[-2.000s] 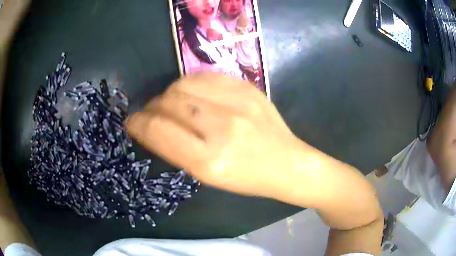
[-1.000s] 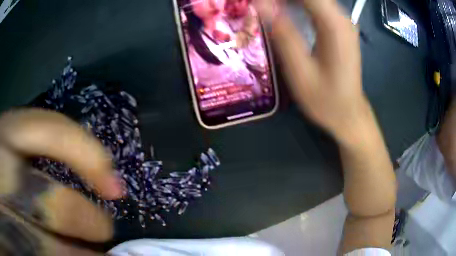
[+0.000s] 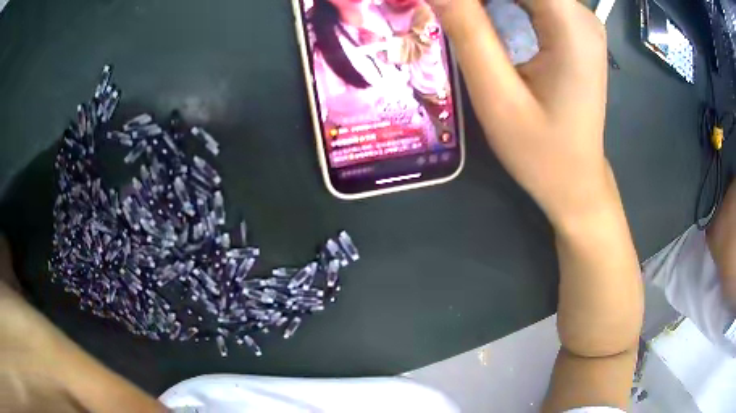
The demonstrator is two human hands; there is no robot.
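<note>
A smartphone point(image 3: 383, 97) in a pale case lies on the dark mat, its screen lit with a pink picture; its top end is cut off by the frame. My right hand point(image 3: 537, 97) is at the phone's right side, fingers pointing up, one fingertip at or over the screen's upper right edge. The fingertips are partly cut off by the frame and I see nothing held in them. A loose heap of small dark plastic inserts point(image 3: 145, 234) with clear glints lies at the left. My left forearm or wrist point(image 3: 56, 363) shows at the lower left corner; its fingers are not visible.
A small silver-grey handset point(image 3: 668, 40) and a white slim tool point(image 3: 604, 10) lie at the upper right. A thin black cable with a yellow-orange piece point(image 3: 717, 137) is at the right edge. A person's arm point(image 3: 721, 250) and white clothing show at the right. Pale floor shows below the mat.
My right hand has moved from over the inserts and phone to the phone's right side. My left hand came in over the heap, then drew back to the lower left. The phone's lower end is uncovered.
</note>
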